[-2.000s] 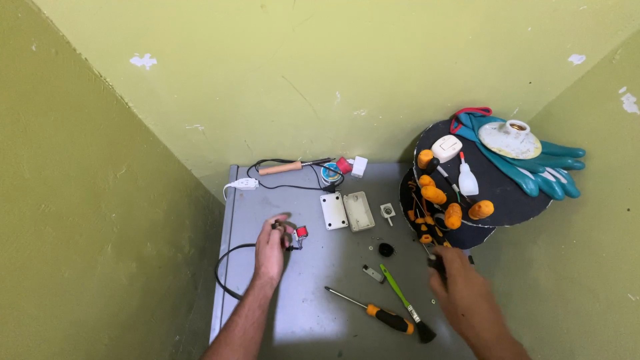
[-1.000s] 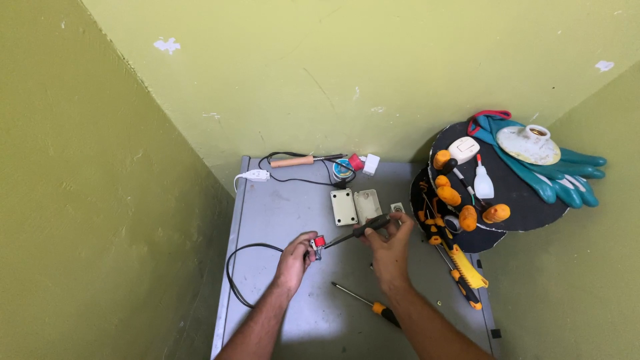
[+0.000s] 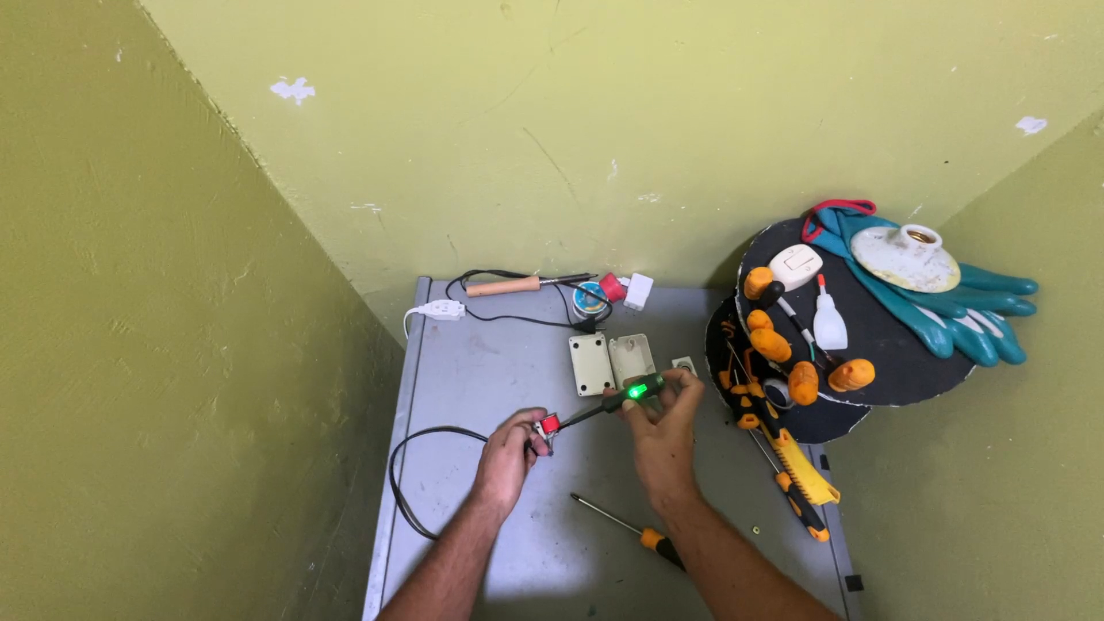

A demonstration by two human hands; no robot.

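Observation:
Between the fingers of my left hand point(image 3: 513, 453) is a small red-and-metal electrical component point(image 3: 550, 423). A black cable point(image 3: 392, 470) loops on the table to the left of that hand. My right hand point(image 3: 668, 423) grips a dark voltage tester screwdriver point(image 3: 634, 392) with a green light glowing in its handle. Its shaft points down-left, and the tip is at or close to the red part; whether they touch is hard to tell. Just beyond the tester lie two halves of a small off-white plastic box point(image 3: 591, 365). A screwdriver point(image 3: 617, 517) lies partly behind my right forearm.
At the back of the grey table point(image 3: 509, 371) are a soldering iron point(image 3: 504, 287), a solder spool point(image 3: 590, 298) and a white plug point(image 3: 440, 310). On the right, black round boards point(image 3: 897, 379) hold orange-handled tools, teal gloves point(image 3: 975, 302) and a lamp holder point(image 3: 906, 257). Walls border the table.
My right hand was at the tools on the right two seconds ago; it has moved left with the tester, whose green light now shows. My left hand still holds the red component.

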